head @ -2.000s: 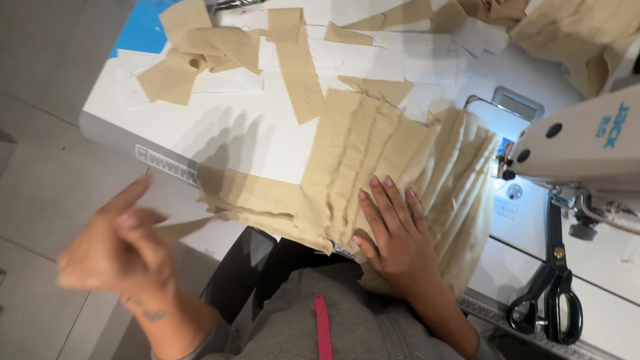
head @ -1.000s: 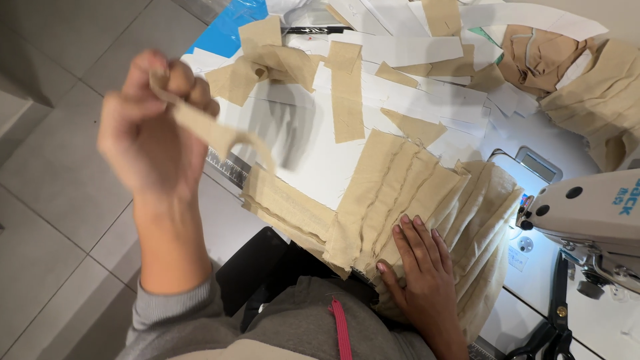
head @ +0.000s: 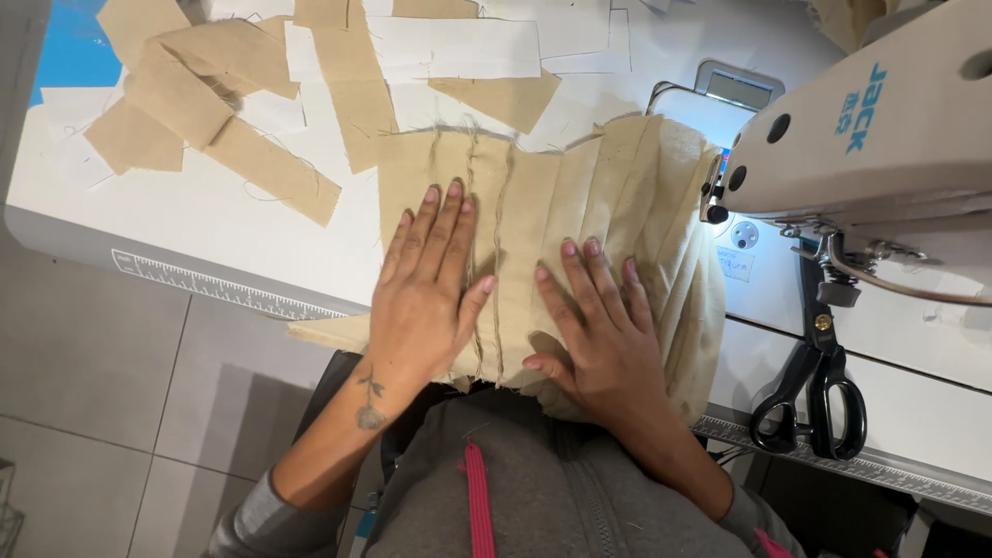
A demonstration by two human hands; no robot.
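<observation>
A beige fabric piece (head: 527, 194) with several raised, frayed seams lies at the table's front edge, its right part gathered in folds beside the sewing machine (head: 852, 132). My left hand (head: 426, 294) rests flat on its left part, fingers extended and close together. On the middle of the cloth lies my right hand (head: 604, 333), palm down with the fingers spread. Neither hand grips anything. A narrow end of beige cloth (head: 329, 332) sticks out left of my left wrist, over the table edge.
Beige fabric scraps (head: 271, 167) and white paper pieces (head: 457, 46) cover the back left of the table. Black-handled scissors (head: 821, 387) lie at the right, partly below the machine head. A printed ruler (head: 225, 291) runs along the front edge.
My left hand, raised at the left with a light strip in it one second ago, has come down onto the fabric, and the strip is out of it. The left part of the fabric lies differently.
</observation>
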